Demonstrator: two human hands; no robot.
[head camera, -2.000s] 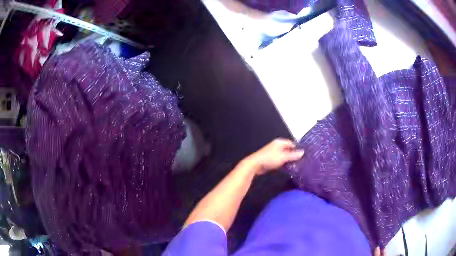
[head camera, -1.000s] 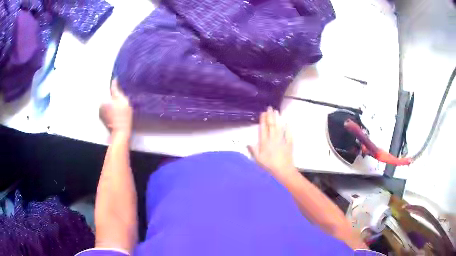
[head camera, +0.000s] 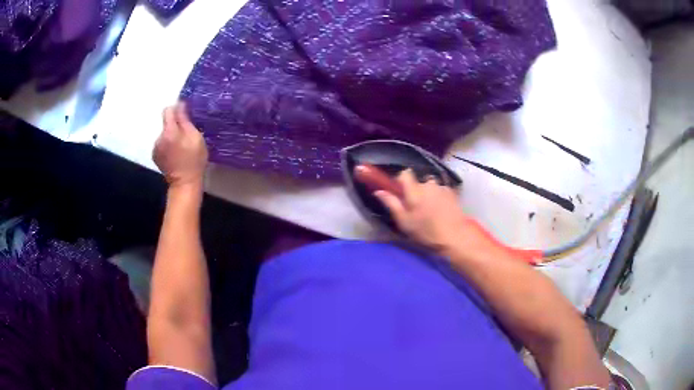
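A dark purple flecked garment (head camera: 396, 61) lies spread on the white pressing table, its near edge close to the table's front edge. My left hand (head camera: 180, 146) is at the garment's left corner, fingers closed on its edge. My right hand (head camera: 428, 207) is closed around the red handle of the steam iron (head camera: 369, 152). The iron's pointed dark plate with pale rim is at the garment's near right edge; whether it presses on the cloth or sits beside it is partly hidden by my hand.
The white table cover (head camera: 601, 84) has thin black marks at right. The iron's hose (head camera: 601, 228) runs off to the right. Crumpled purple garments (head camera: 46, 38) lie at the table's left end. A dark purple heap (head camera: 68, 312) is below at lower left.
My right hand has left the garment's near right corner and taken hold of the iron, which has moved left from the table's right end to the garment. My left hand stays at the left corner.
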